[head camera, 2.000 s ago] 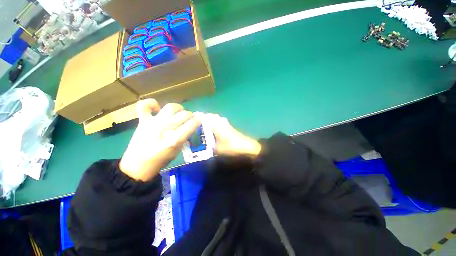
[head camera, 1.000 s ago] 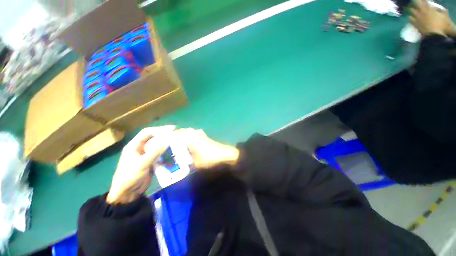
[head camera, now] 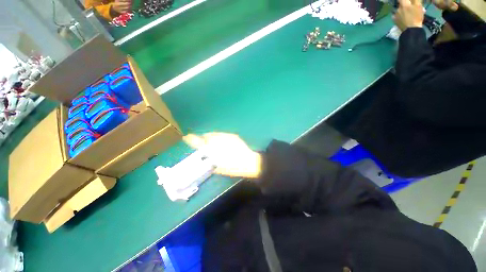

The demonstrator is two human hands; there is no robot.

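Note:
A white plastic housing [head camera: 184, 178] lies at the green bench's front edge, bright with glare, so its inside cannot be made out. My right hand [head camera: 226, 154] is at its upper right end, with the fingers over that end. My left hand is not in view. Beyond the housing stands the open battery carton [head camera: 125, 143], holding rows of blue battery packs [head camera: 106, 118] with thin red and black leads.
Clear plastic bag [head camera: 8, 239] at left edge. Small metal fittings [head camera: 324, 39] and white plastic parts [head camera: 346, 10] at far right. A neighbour's hands [head camera: 409, 13] and dark sleeve are at right. Another person's hand [head camera: 121, 6] at top left. Blue bin [head camera: 184, 247] below the bench edge.
My left hand has left the housing and gone out of view. The housing, earlier held in both hands with blue showing, now shows a white side. The view has shifted; carton sits lower left.

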